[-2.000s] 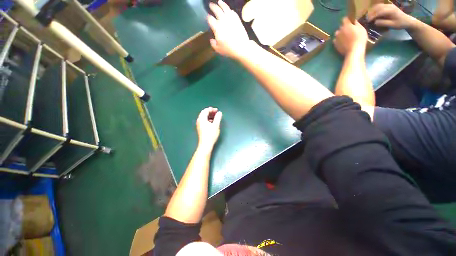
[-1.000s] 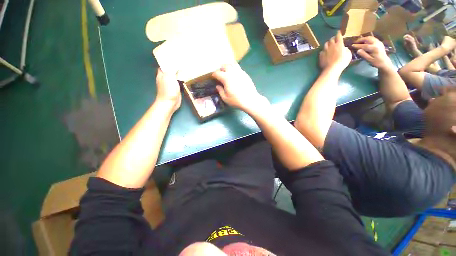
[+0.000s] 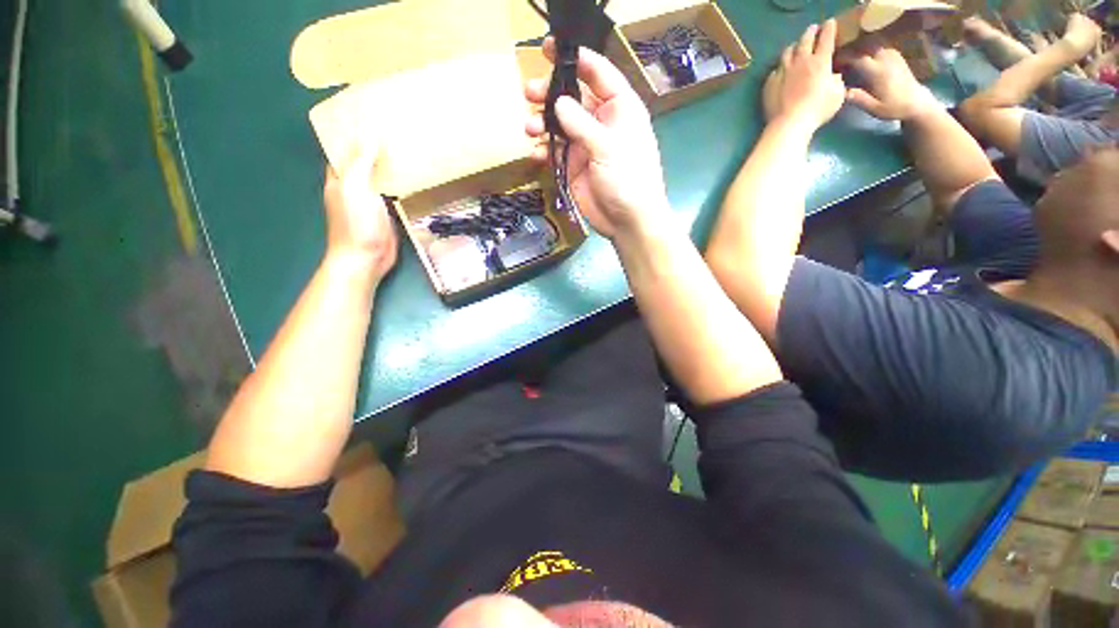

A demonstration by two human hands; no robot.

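An open mailer box (image 3: 491, 285) lies on the green bench in front of me, its pale lid (image 3: 430, 111) standing back behind the tray. Inside are dark cables (image 3: 488, 218), a dark solid item (image 3: 525, 241) and a pale insert (image 3: 457, 263). My left hand (image 3: 358, 215) is at the box's left side, fingers against the lid and side edge. My right hand (image 3: 609, 147) holds a black cable bundle (image 3: 563, 92) upright above the box's right end, with thin leads hanging down.
A second open mailer box (image 3: 702, 86) with cables stands to the right. A neighbouring worker (image 3: 908, 319) handles another box (image 3: 902, 37) further right. An open supply carton (image 3: 153, 515) is low at my left. A pipe end (image 3: 172, 52) is beyond the bench's left edge.
My right hand has lifted out of the box and now holds a cable bundle above it. More of the contents shows. The view has shifted slightly, with my left hand still at the box's left side.
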